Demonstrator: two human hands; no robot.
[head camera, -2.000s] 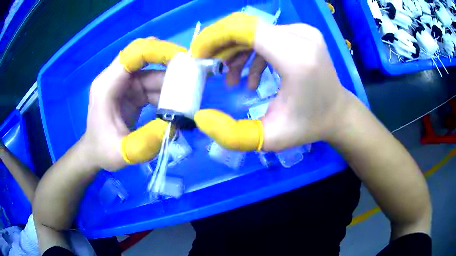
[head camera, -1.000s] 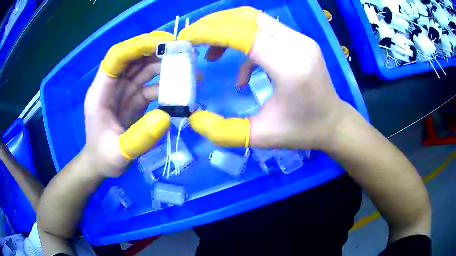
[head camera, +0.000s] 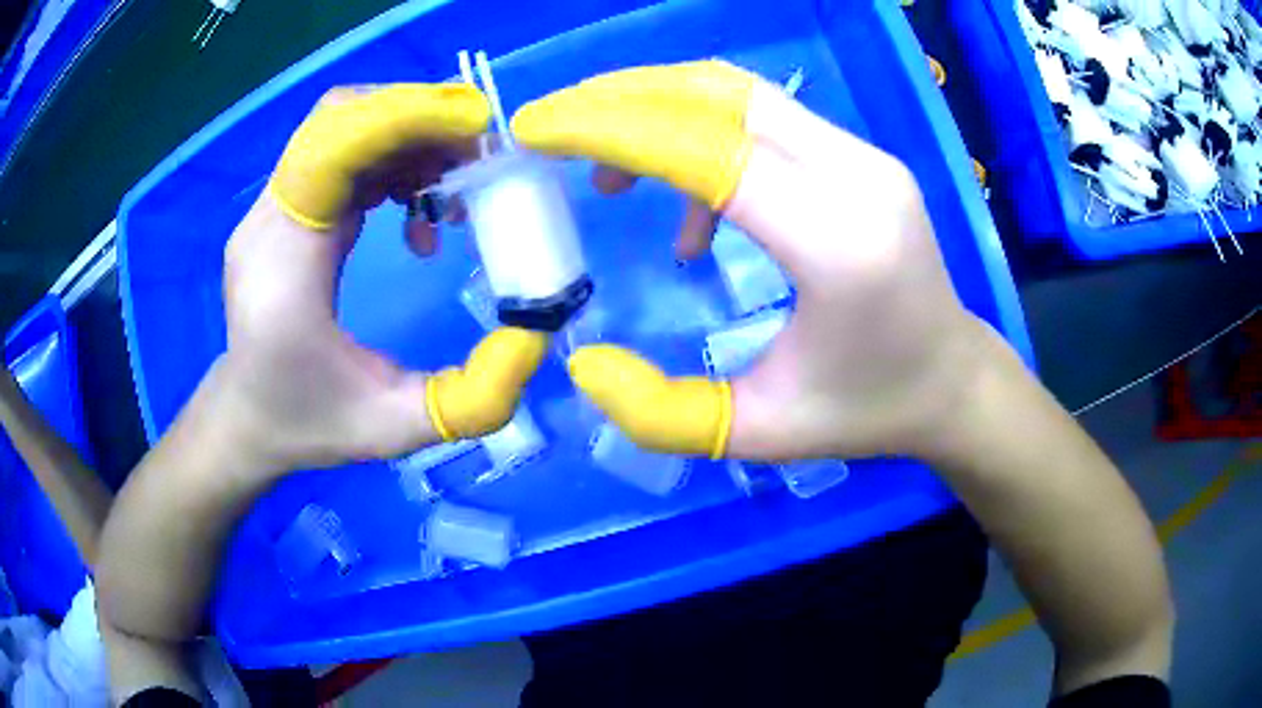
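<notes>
A wired unit (head camera: 527, 235), a white block with a black lower end, is held upright and slightly tilted between my hands above the blue work bin (head camera: 581, 560). Two white leads stick up from its top. Something clear, blurred, sits around its upper end. My left hand (head camera: 312, 304), in yellow finger cots, has its thumb at the black end and a finger near the top leads. My right hand (head camera: 844, 263), also in yellow finger cots, has its index fingertip by the top leads and its thumb just beside the lower end. Whether the right thumb touches is unclear.
Clear plastic housings (head camera: 471, 534) lie loose in the work bin. A blue unit bin (head camera: 1107, 238) heaped with white-and-black units is at the upper right. A dark green conveyor (head camera: 125, 152) is at the upper left. Another person's arm (head camera: 49, 463) shows at the left edge.
The unit turned between my fingers and now leans, with its black end moved right. My left thumb moved right to the black end. My right hand shifted slightly right and down.
</notes>
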